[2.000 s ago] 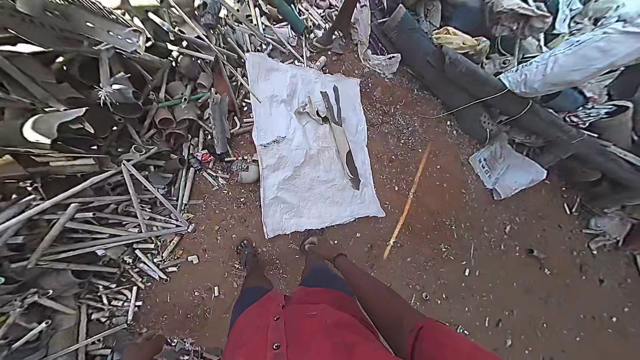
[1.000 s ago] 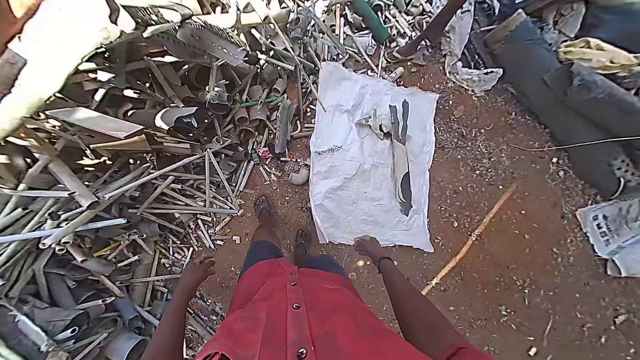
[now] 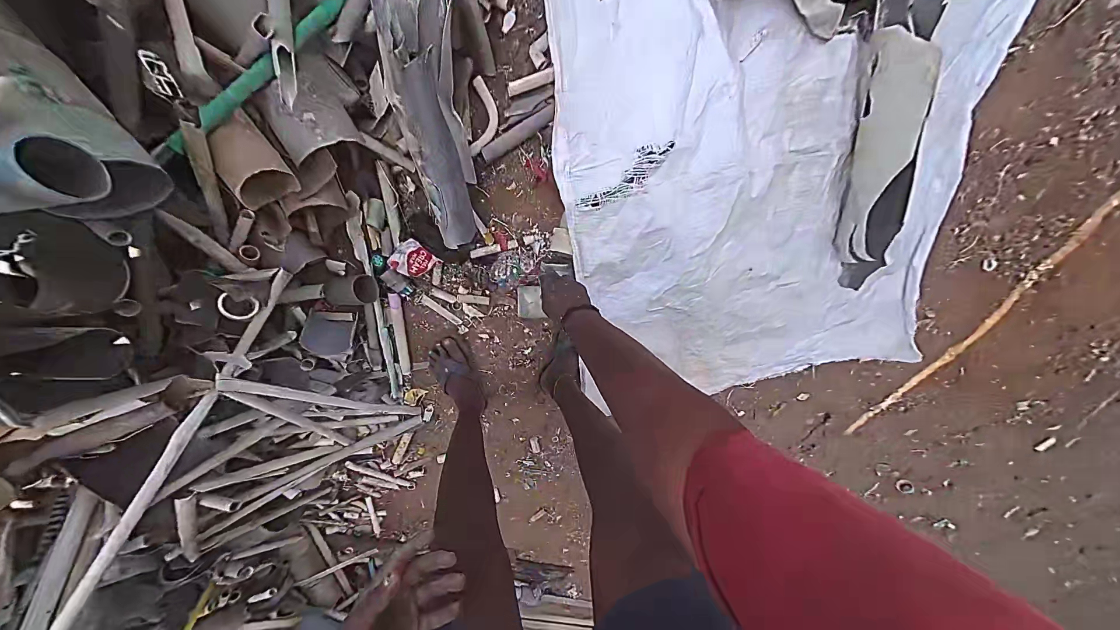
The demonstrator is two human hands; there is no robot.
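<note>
My right hand (image 3: 563, 296) reaches down to the left edge of a white woven plastic sack sheet (image 3: 744, 219), with its fingers around or against a pale greyish piece; the grip is not clear. A small flat pale piece (image 3: 530, 302) lies just left of the fingers. On the right part of the sheet rest broken grey pipe pieces (image 3: 888, 131). Low in the view, my left hand (image 3: 420, 588) hangs beside my shin, fingers apart and slightly curled, holding nothing that I can see.
Scrap plastic pipes (image 3: 254, 175) and thin offcuts (image 3: 306, 437) heap up on the left, with a green pipe (image 3: 262, 74) among them. A crumpled red and white wrapper (image 3: 412, 259) lies near my feet. A long thin stick (image 3: 989, 324) lies on the bare soil at right.
My right hand has moved from beside the sheet's lower edge to its left edge, near the small litter. The view has come much closer to the ground.
</note>
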